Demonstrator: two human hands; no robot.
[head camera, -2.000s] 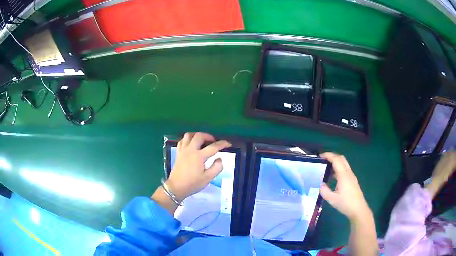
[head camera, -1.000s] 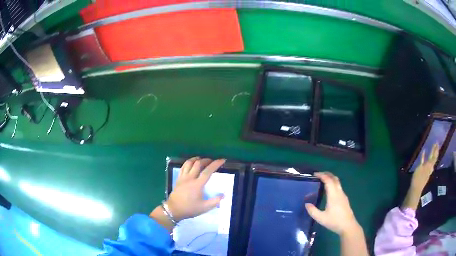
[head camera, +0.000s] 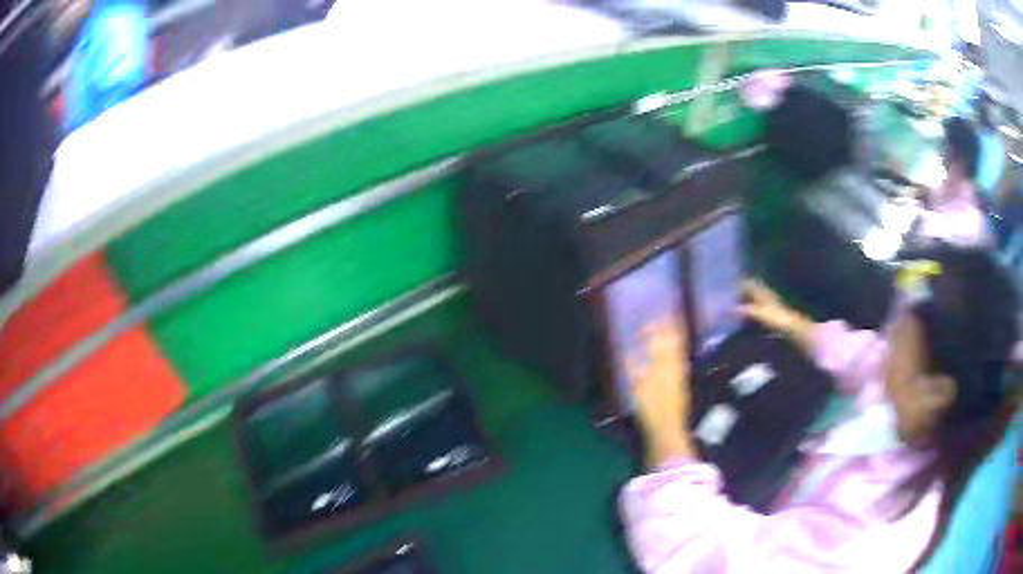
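Neither of my hands is in the picture. The view is blurred. A black foam tray (head camera: 366, 462) with two dark tablets, left (head camera: 294, 448) and right (head camera: 406, 410), lies on the green bench. A small part of another dark tray or tablet (head camera: 393, 558) shows at the bottom edge, the rest cut off. What my hands are on is out of view.
A tall black tray stack (head camera: 522, 264) stands at the backboard. A person in a pink smock (head camera: 718, 521) has both hands at two lit tablets (head camera: 645, 308) propped at its front. A red sheet (head camera: 95, 387) hangs on the backboard. More people are at the far right.
The view has swung to the right and up. My hands and the two tablets under them have left the picture. The neighbouring person and the tray stack now show near the middle.
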